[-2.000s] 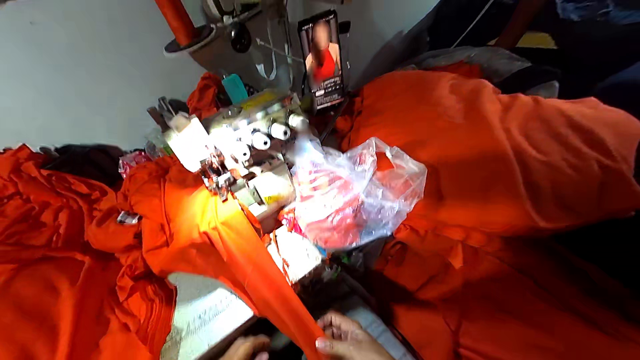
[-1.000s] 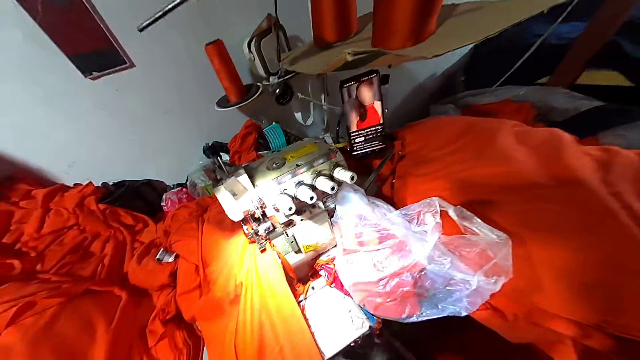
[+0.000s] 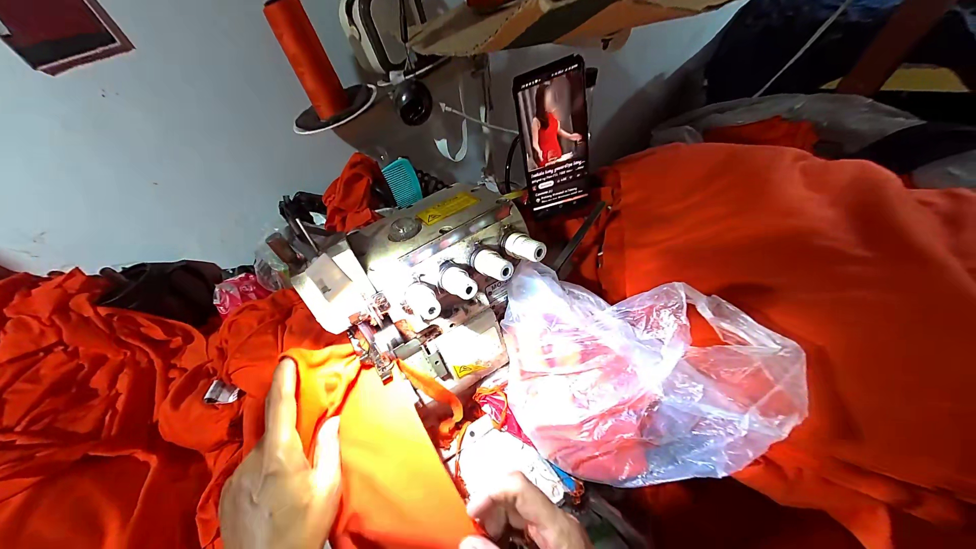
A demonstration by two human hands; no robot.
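Observation:
An overlock sewing machine [image 3: 435,267] stands at the centre, its lamp lighting the presser foot [image 3: 377,354]. Bright orange fabric [image 3: 389,465] runs from the foot down towards me. My left hand [image 3: 282,473] lies on this fabric just left of and below the foot, with a fold between thumb and forefinger. My right hand [image 3: 526,515], at the lower edge, has curled fingers at the fabric's right edge, gripping it there. A narrow orange strip [image 3: 435,385] hangs beside the foot. A white label [image 3: 221,392] shows on the cloth at left.
Piled orange fabric [image 3: 91,427] lies at left, and a large orange heap [image 3: 762,229] at right. A clear plastic bag [image 3: 648,381] bulges right of the machine. Behind stand a phone [image 3: 553,137], a teal comb [image 3: 402,181] and an orange thread cone [image 3: 309,61]. A cardboard shelf [image 3: 534,23] overhangs.
Both hands were at the bottom edge two seconds ago and out of view one second ago. My left hand is now up near the presser foot. The view has shifted.

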